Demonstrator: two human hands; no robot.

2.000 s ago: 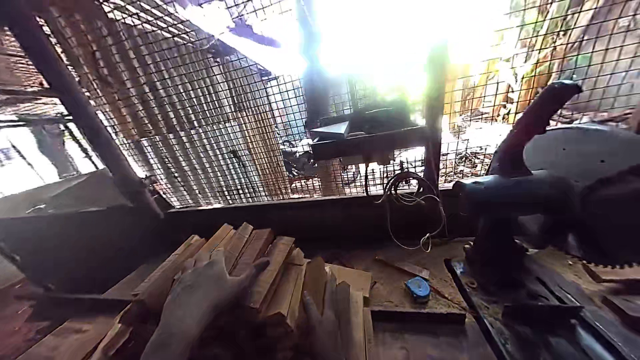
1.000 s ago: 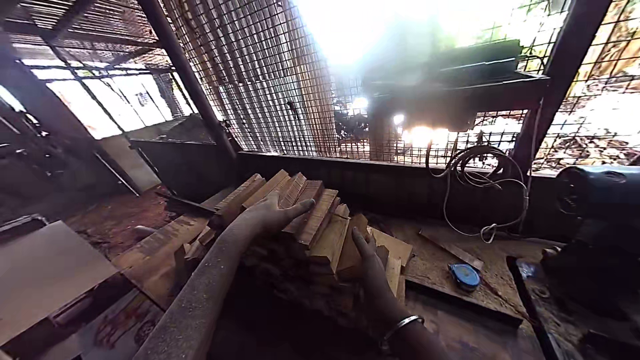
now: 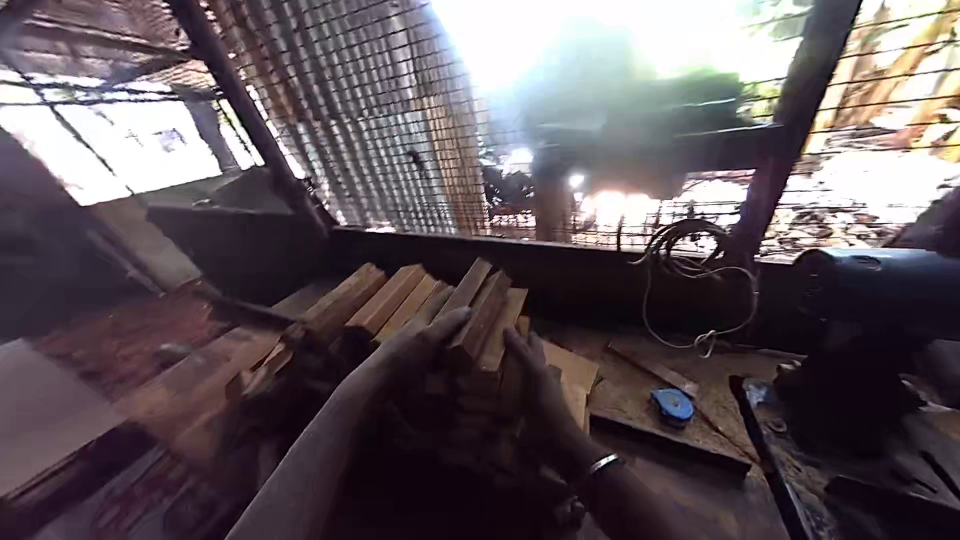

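Note:
Several short sawn wood blocks lie side by side in a stack on the bench, angled away from me. My left hand [image 3: 420, 337] rests on top of the stack, its fingers against a wood block [image 3: 480, 319]. At the stack's right side my right hand [image 3: 534, 367] presses on the ends and sides of the blocks, a metal bangle [image 3: 604, 463] on its wrist. More wood blocks [image 3: 388, 298] lie left of my left hand. The lower part of the stack is in dark shadow. Whether either hand grips a block firmly is hard to tell.
A blue tape measure [image 3: 673, 405] lies on the dusty bench, right of the stack. Farther right stands a dark power saw with a motor housing [image 3: 877, 285]. A coiled cable [image 3: 690, 251] hangs at the wire mesh behind. A pale board [image 3: 45, 420] is at the left.
The view has swung right-to-left, bringing more of the left side in. My right hand has come against the right side of the stack, and my left hand remains on top of it.

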